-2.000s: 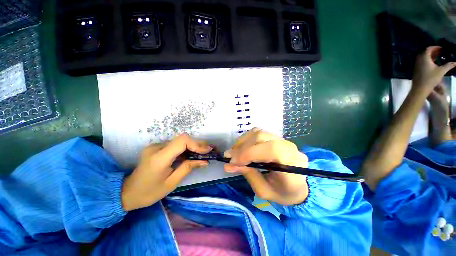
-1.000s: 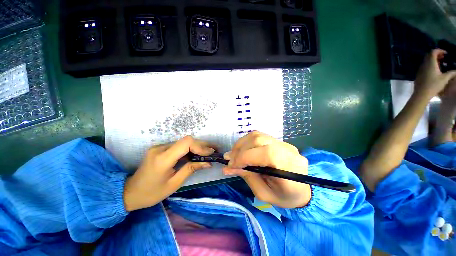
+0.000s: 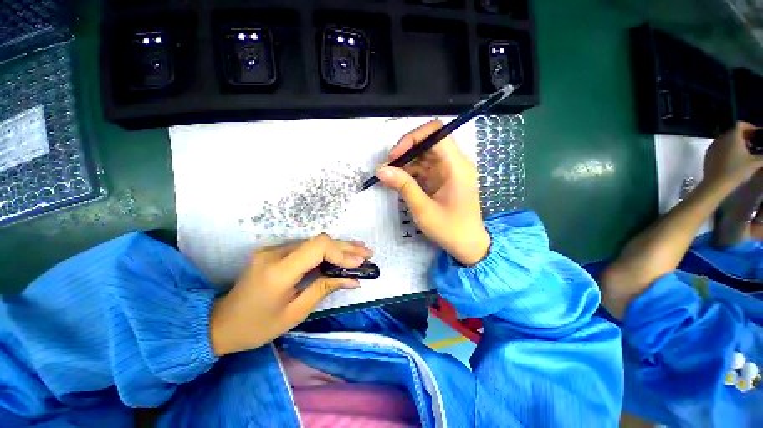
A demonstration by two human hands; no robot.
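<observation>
My left hand (image 3: 280, 288) holds a small black housing (image 3: 355, 270) edge-on between thumb and fingers, over the lower part of the white paper (image 3: 217, 150). My right hand (image 3: 439, 188) holds slim black tweezers (image 3: 435, 136), which may be a pick-up pen. Their pointed tip is at the right edge of the scattered tiny grey parts (image 3: 305, 199); the pale rear end points up right over the tray. I cannot tell whether the tip holds a part. Small dark pieces (image 3: 407, 226) lie in a column, partly hidden by my right hand.
A black foam tray (image 3: 293, 110) with housings (image 3: 343, 58) lies behind the paper. A clear blister tray (image 3: 502, 163) is at the paper's right edge. Stacked clear trays (image 3: 50, 171) are at far left. At right, another person's arm (image 3: 669, 226) reaches near a second black tray (image 3: 669, 100).
My right hand has moved up and away from the housing, and the tweezers have swung to point down left at the grey parts. My left hand still holds the housing in nearly the same place.
</observation>
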